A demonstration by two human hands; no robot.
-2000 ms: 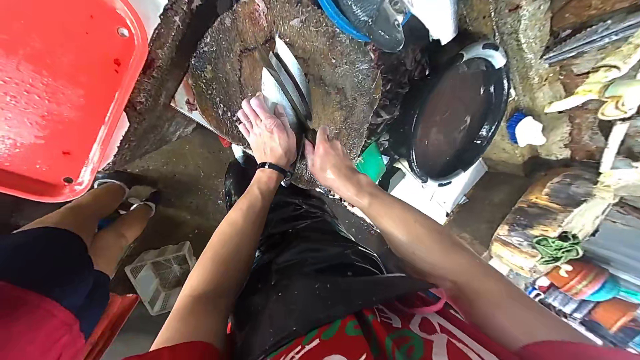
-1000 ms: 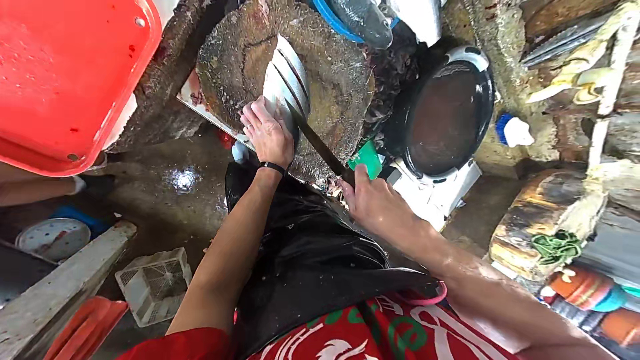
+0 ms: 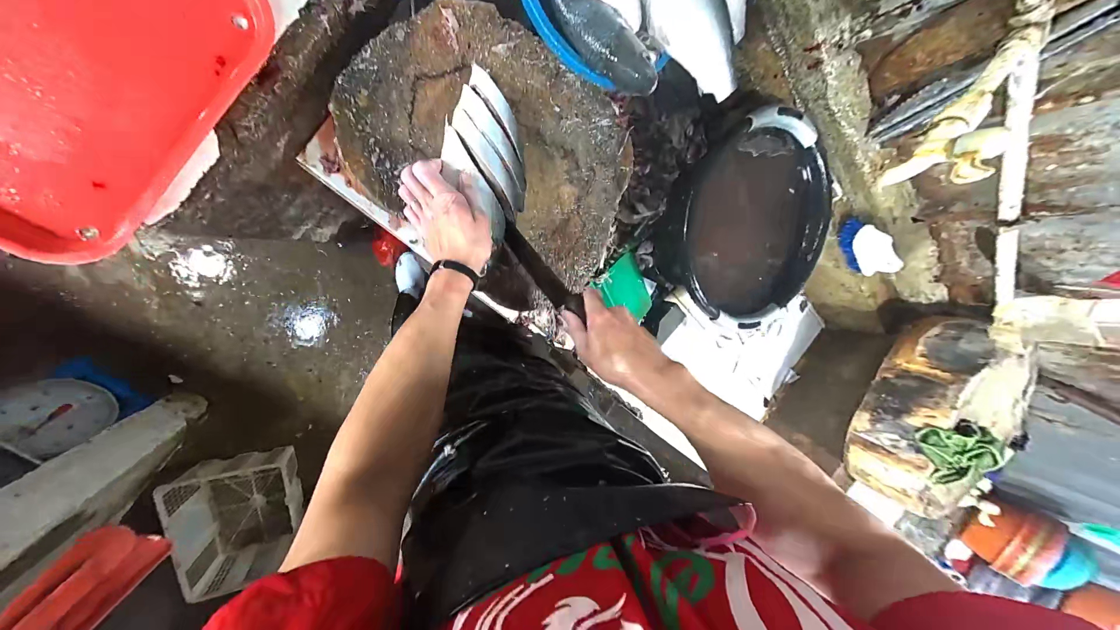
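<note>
A silvery piece of fish [image 3: 486, 131] with several cuts across it lies on a round wooden chopping block [image 3: 569, 149]. My left hand [image 3: 448, 214] presses on the near end of the fish, fingers slightly spread. My right hand [image 3: 612, 337] grips the handle of a long dark knife [image 3: 538, 267]. The blade points up and left, its far part beside or in the near end of the fish, close to my left fingers. Where exactly the edge meets the fish cannot be told.
A red tray [image 3: 114, 114] is at the upper left. Whole fish [image 3: 604, 44] lie in a blue-rimmed container beyond the block. Right of the block stand a black oval basin [image 3: 752, 219] and a blue-and-white brush [image 3: 868, 248]. A plastic crate [image 3: 232, 521] sits on the wet floor.
The fish shows more separated slices than two seconds ago. My right hand with the knife has moved away from my left hand since then. The person at the left has gone from view.
</note>
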